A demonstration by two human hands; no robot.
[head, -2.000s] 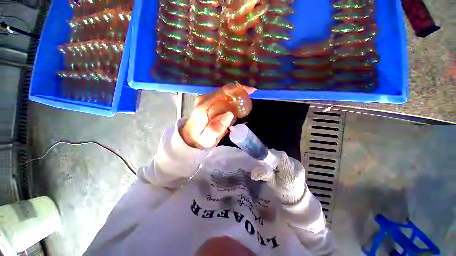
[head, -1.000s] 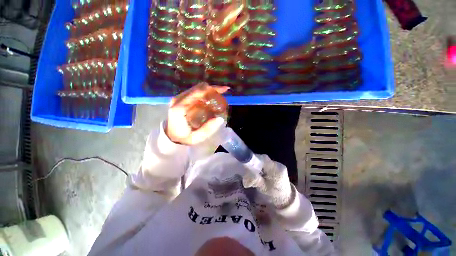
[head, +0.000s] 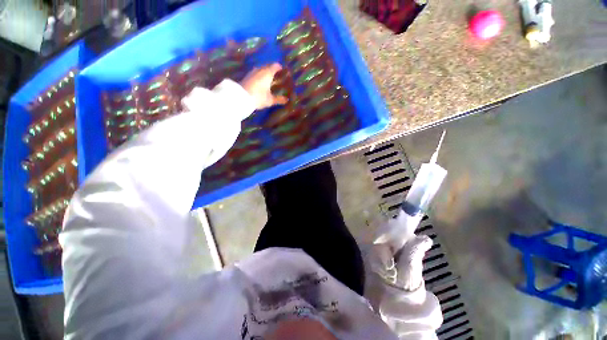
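Note:
My bare left hand (head: 265, 86) is inside the large blue crate (head: 363, 113). Its thumb and fingers are around a dark red-brown moulded soft piece (head: 282, 87); I cannot tell whether they grip it. Rows of similar pieces, with green glints, fill much of the crate, and my sleeve hides part of them. My right hand (head: 406, 275), in an off-white knitted glove, is shut on a clear syringe (head: 424, 189) over the floor, right of my legs. Its thin needle points up and its barrel looks mostly clear, with a dark plunger seal low down.
A second blue tray (head: 20, 199) with rows of pieces is at the left. On the speckled worktop (head: 452, 80) lie a dark red packet (head: 393, 12), a pink ball or lid (head: 486, 24) and spare syringes (head: 536, 21). A blue stool (head: 562, 262) and slotted drain grate (head: 436, 259) are below.
My left hand has moved from above my lap, where it held an amber piece, up into the crate. My right hand has moved right with the syringe, away from it. The view has turned.

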